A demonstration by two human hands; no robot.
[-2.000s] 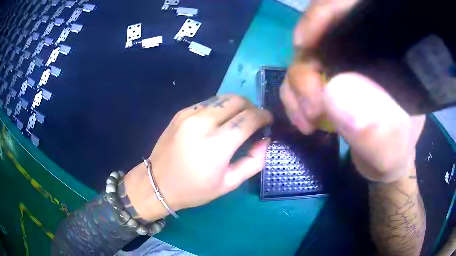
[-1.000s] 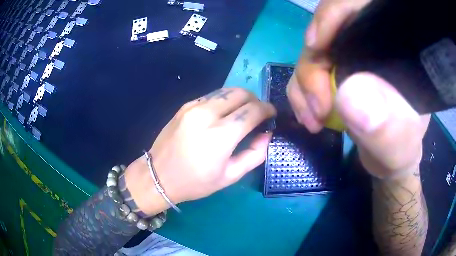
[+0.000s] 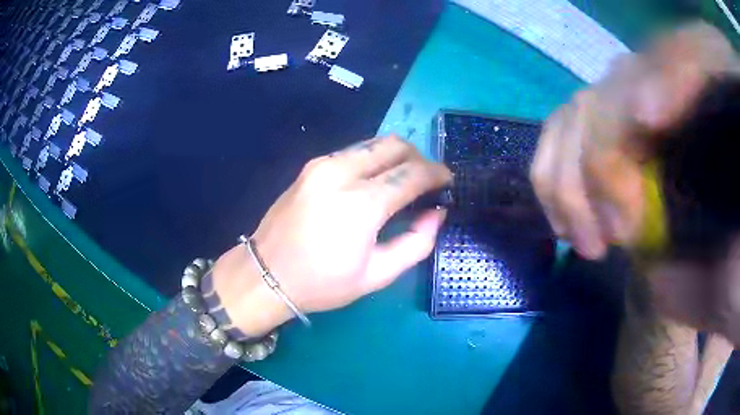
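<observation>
The black screw tray (image 3: 479, 280) lies flat on the teal bench, with a grid of holes at its near end and dark specks at its far end. My left hand (image 3: 357, 219) is at the tray's left edge, thumb and fingers bent towards each other; whether something small is between the fingertips cannot be told. My right hand (image 3: 617, 178), blurred, is right of the tray, closed on the electric screwdriver (image 3: 706, 162), a thick black barrel with a yellow band. The screwdriver's tip is hidden.
Dense rows of silver hinges (image 3: 83, 144) lie at the left on the black mat (image 3: 203, 154). A few separate hinges (image 3: 331, 46) lie near its top. A pale strip (image 3: 544, 32) runs along the far side. A green floor with yellow lines shows lower left.
My right hand and the screwdriver have moved right, away from above the tray, uncovering more of its far end. My left hand has stayed at the tray's left edge.
</observation>
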